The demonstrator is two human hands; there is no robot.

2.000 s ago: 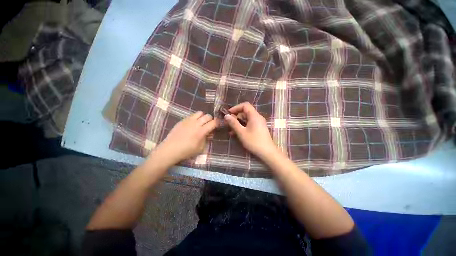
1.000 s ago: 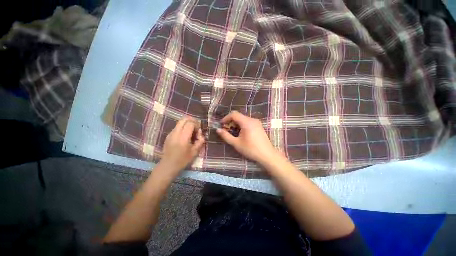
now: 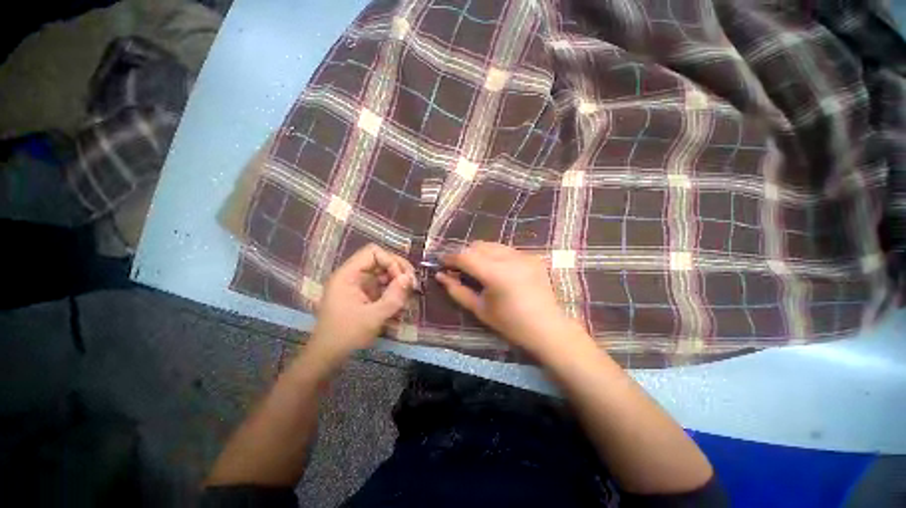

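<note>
A jacket lies with its brown plaid lining (image 3: 636, 223) up. A short striped piece (image 3: 431, 190) tops a narrow line in the plaid. My left hand (image 3: 363, 298) is left of this line, thumb and fingertip together near the lower edge; whether they pinch a thread is too small to tell. My right hand (image 3: 512, 293) is bare, palm down, just right of the line, its fingers curled over a small tool, apparently thread snips (image 3: 428, 265), with a glinting tip towards the left fingertips. The fingers hide most of the tool.
The pale blue table (image 3: 184, 213) curves around the jacket, its near edge before my lap. Another tan and plaid garment (image 3: 124, 149) is heaped at the left. A bright blue crate (image 3: 785, 476) is below the edge at the lower right. Speckled grey floor shows at the lower left.
Both hands have moved down along the line in the plaid, towards the near edge. My right hand has turned flatter, hiding more of the tool. The view has shifted slightly.
</note>
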